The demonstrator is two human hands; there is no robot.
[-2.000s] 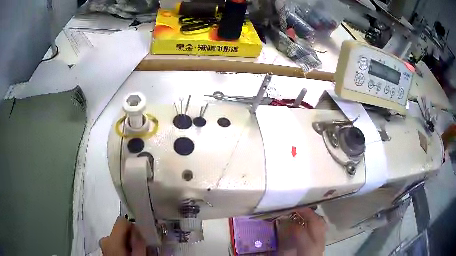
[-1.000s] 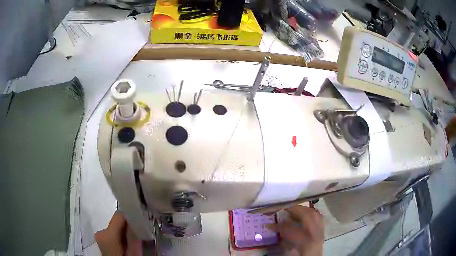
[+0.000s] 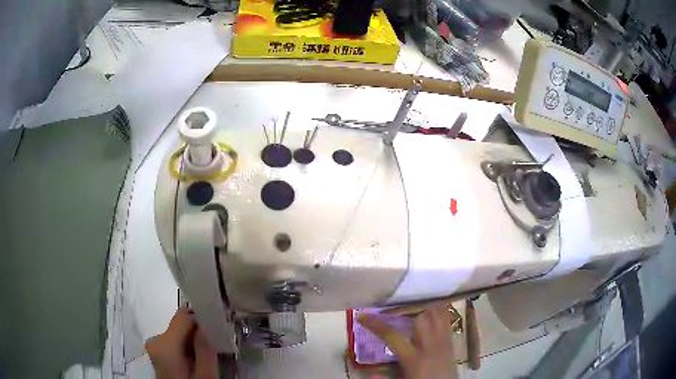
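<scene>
A smartphone (image 3: 368,343) with a red-edged case and a lit purple-white screen lies under the machine arm. My right hand (image 3: 424,342) is over its right side, one finger extended across the screen; it grips nothing that I can see. My left hand (image 3: 180,346) is at the lower left of the machine head, partly hidden by the head cover and cut off by the bottom edge; whether it holds anything is hidden. The cream sewing machine (image 3: 348,222) fills the middle. The needle area (image 3: 273,331) is between the hands.
Sage-green cloth (image 3: 59,222) lies at the left beside white paper (image 3: 159,96). A wooden-handled tool (image 3: 473,337) lies right of the phone. Behind the arm are a yellow box (image 3: 315,48), red-handled scissors (image 3: 356,122) and a control panel (image 3: 574,96).
My right hand has moved left over the phone, with a finger now across the screen. The wooden-handled tool shows more clearly. The camera view has shifted slightly; my left hand stays beside the machine head.
</scene>
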